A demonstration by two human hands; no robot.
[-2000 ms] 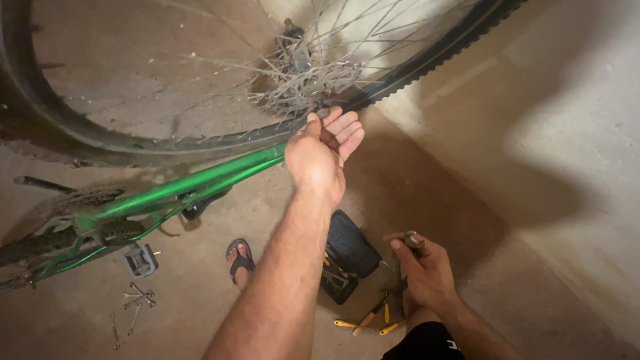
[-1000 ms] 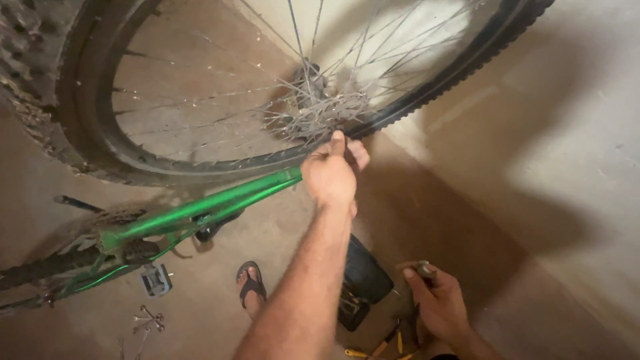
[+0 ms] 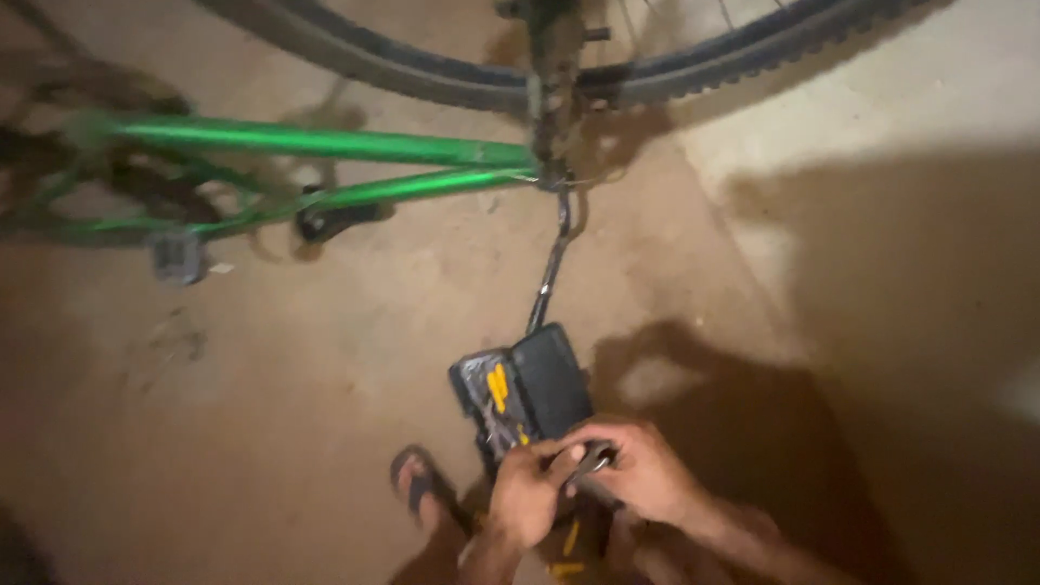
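Both hands meet low in the view, in front of the toolbox. My right hand (image 3: 642, 471) is closed around a small metal tool (image 3: 595, 460), whose exact kind is blurred. The fingers of my left hand (image 3: 528, 491) touch the near end of that tool; whether they grip it is hard to tell. Just beyond them an open black toolbox (image 3: 554, 378) lies on the floor, with yellow-handled tools (image 3: 497, 387) inside. Above lies a bicycle with a green frame (image 3: 325, 142), its handlebar (image 3: 551, 268) reaching down to the toolbox and its knobby tire (image 3: 455, 81) along the top.
A pedal (image 3: 175, 256) juts out at the left, with blurred small metal pieces (image 3: 175, 341) on the floor below it. A sandaled foot (image 3: 416, 479) stands left of my hands. More yellow-handled tools (image 3: 569, 561) lie close to me. A pale wall (image 3: 918, 106) rises at the right.
My left hand has left the spoked wheel near its hub and come down to my right hand, at the tool. The view has shifted strongly, and the handlebar and the open toolbox now show fully.
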